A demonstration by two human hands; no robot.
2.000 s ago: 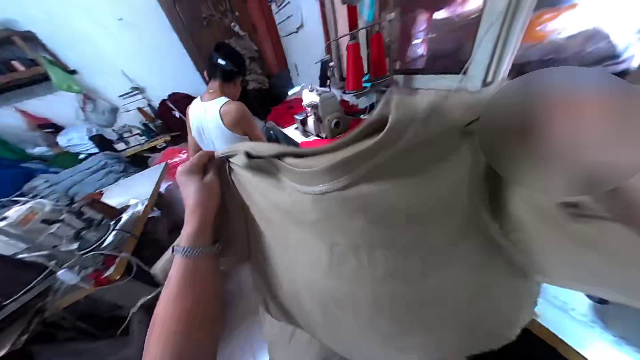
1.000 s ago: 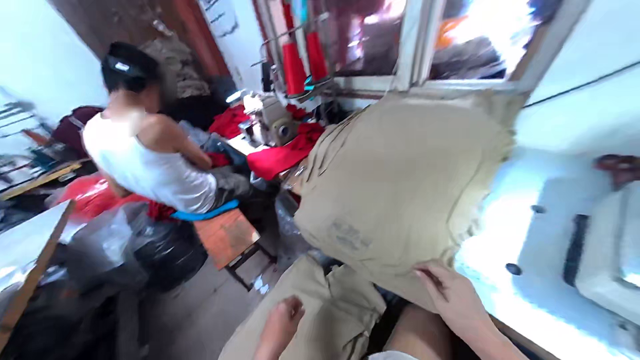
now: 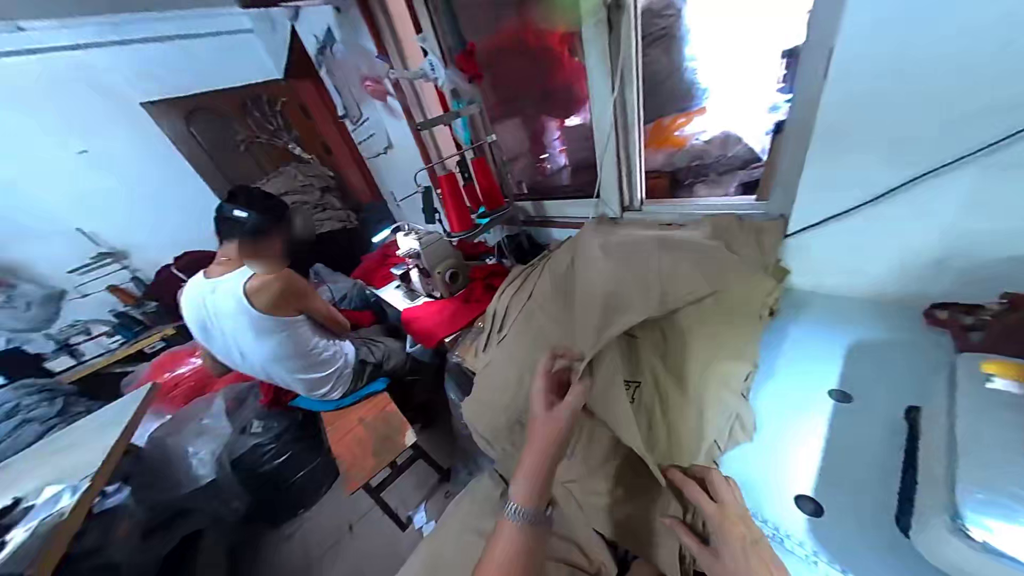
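A stack of khaki fabric pieces [image 3: 616,272] lies beside the sewing table, its top layer folded back and a dark printed mark showing on the cloth under it. My left hand [image 3: 556,400], with a metal bracelet at the wrist, pinches the lifted edge of that layer. Lower right, my right hand [image 3: 712,512] rests at the stack's near edge with thumb and fingers apart; whether cloth is between them cannot be told. More khaki cloth [image 3: 456,528] hangs down at the bottom, over my lap.
At right is a pale table [image 3: 856,336] with part of a sewing machine [image 3: 992,448]. At left a co-worker in a white tank top [image 3: 264,336] sits on a wooden stool [image 3: 368,440] by another sewing machine [image 3: 432,260] with red cloth. Plastic bags [image 3: 280,456] lie on the floor.
Two seconds ago a khaki piece was held up in front of me; one second ago it lay on the stack. My left hand has since moved up onto the stack and lifted a layer's edge.
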